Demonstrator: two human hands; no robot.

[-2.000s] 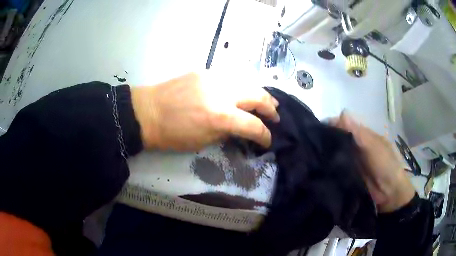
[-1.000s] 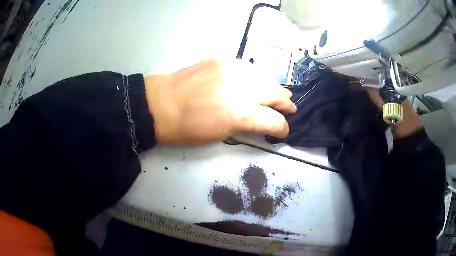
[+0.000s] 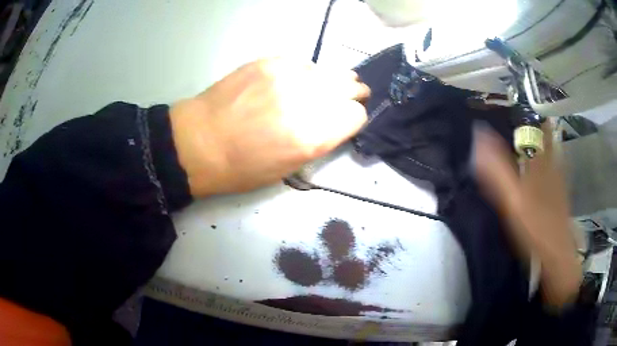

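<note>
A dark garment piece with pale stitch lines lies under the presser foot and hangs over the table's front edge at the right. My left hand is left of the foot, its fingertips closed on the cloth's left edge; glare whitens part of the hand. My right hand is blurred, at the cloth's right side below the machine head; whether it grips the cloth cannot be told. The needle cannot be made out.
The white machine head fills the upper right, with a ribbed cream knob below it. The worn white table has dark blotches and a ruler strip along its front edge. Metal parts stand at the far right.
Over two seconds the cloth went under the foot. Since one second ago a corner has come out beyond the foot, my left hand moved slightly left, and my right hand came down toward me.
</note>
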